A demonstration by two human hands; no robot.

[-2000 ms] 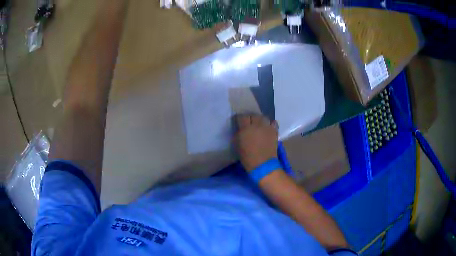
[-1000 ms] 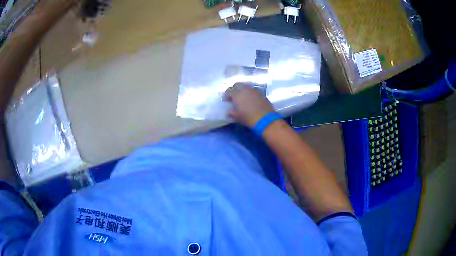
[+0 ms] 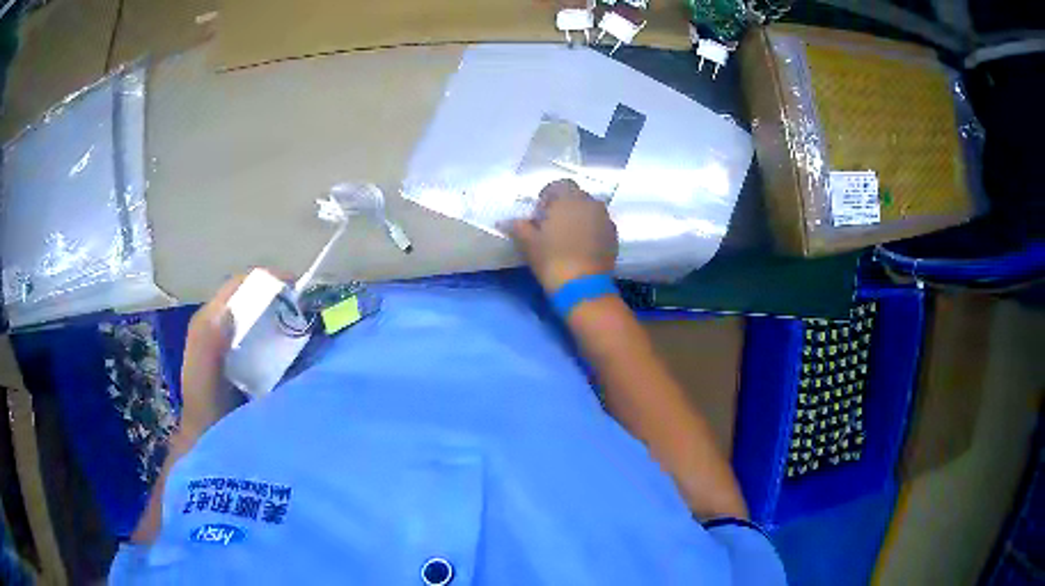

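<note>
My left hand point(image 3: 209, 349) holds an open white plastic housing point(image 3: 266, 332) at the bench's front edge. A circuit board with a yellow label point(image 3: 342, 315) hangs beside the housing on its right. A white power cord point(image 3: 364, 204) runs from the housing and lies coiled on the cardboard. My right hand point(image 3: 570, 235) is on the near part of a glossy white-grey sheet point(image 3: 688, 172), at its middle strip, with the fingers bent. Whether the fingertips pinch a piece of it cannot be made out.
Bagged sheet stock point(image 3: 75, 200) lies at the left on the cardboard sheet point(image 3: 258, 126). White two-pin plugs point(image 3: 620, 29) and green boards point(image 3: 720, 14) are at the far side. A wrapped carton point(image 3: 882, 137) stands right. A blue bin point(image 3: 831, 389) with small pale parts is below the bench edge.
My left hand has come back from the far left with a housing, its board and cord. My right hand stays at the sheet, which has turned a little.
</note>
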